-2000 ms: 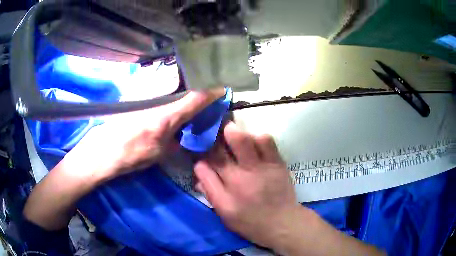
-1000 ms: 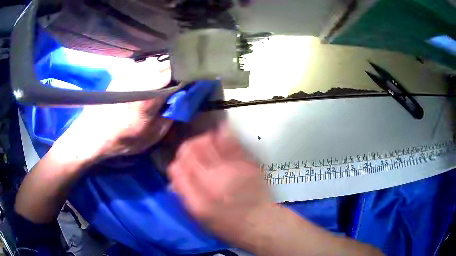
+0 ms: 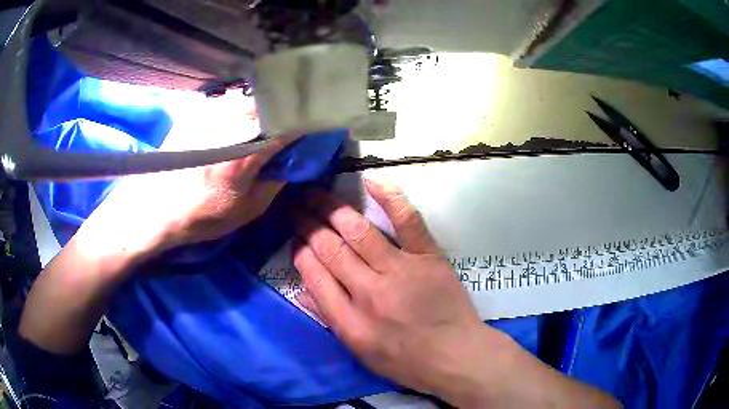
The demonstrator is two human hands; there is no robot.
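Observation:
Blue fabric (image 3: 308,157) lies bunched below the pale block (image 3: 313,89) of the sewing machine. More of it spreads down over the table's front edge at the lower left. My left hand (image 3: 228,196) is at the fabric's left side, its fingertips on the folded piece and partly hidden under the machine's pale block and lamp arm. My right hand (image 3: 376,264) lies nearly flat, palm down, on the table edge and dark blue cloth, fingers pointing up-left. A small pale lilac patch shows between its thumb and index finger. The needle is hidden.
Black thread snips (image 3: 635,144) lie at the right on the cream machine bed (image 3: 480,104). A printed measuring tape (image 3: 559,272) runs along the white table's front edge. The lamp arm (image 3: 136,162) crosses the left side. A green panel (image 3: 631,56) is at the upper right.
My right hand has come down flatter, with fingers spread onto the cloth and table. My left hand and the folded fabric have shifted slightly up and left since the first frame.

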